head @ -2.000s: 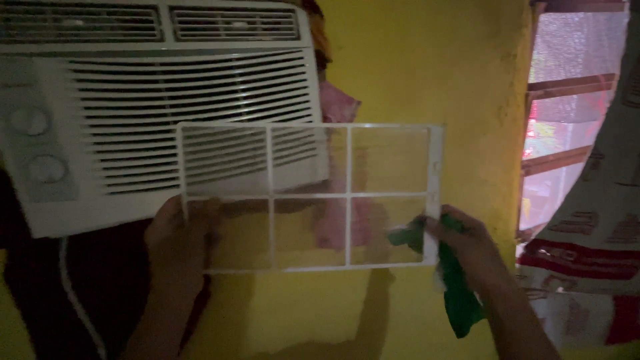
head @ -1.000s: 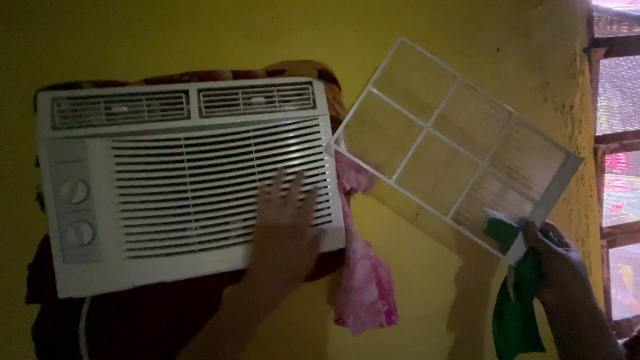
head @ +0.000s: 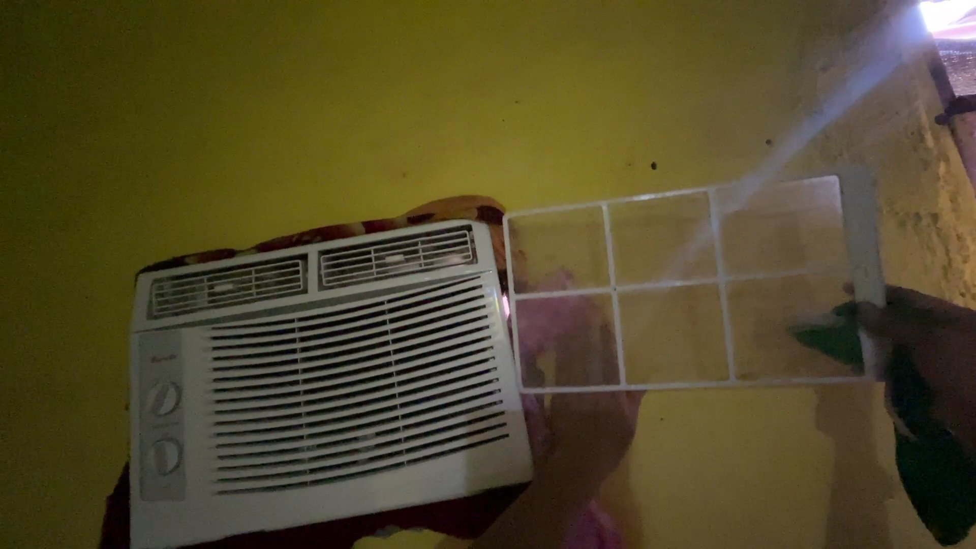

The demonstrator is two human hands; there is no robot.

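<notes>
A white mesh air filter frame [head: 720, 286] extends sideways, its left end right beside the side edge of a white window air conditioner [head: 351, 381]. My right hand [head: 926, 343], at the right edge of the view, grips the filter's wider end strip together with a green cloth [head: 934, 465], part of which shows through the mesh. My left hand [head: 583, 412] is behind the filter's left part, near the air conditioner's right side; its fingers are seen dimly through the mesh, and whether they touch the frame is unclear.
Patterned fabric [head: 457, 206] is stuffed along the unit's top, and pink cloth [head: 595, 526] hangs at its right side. Two control knobs [head: 164, 398] are on the left of its front. Behind is a yellow wall [head: 381, 99], with a bright window [head: 953, 23] at the upper right.
The filter, tilted one second ago, is now nearly level, its left end beside the unit. My left hand has moved from the front grille to behind the filter. The view has shifted.
</notes>
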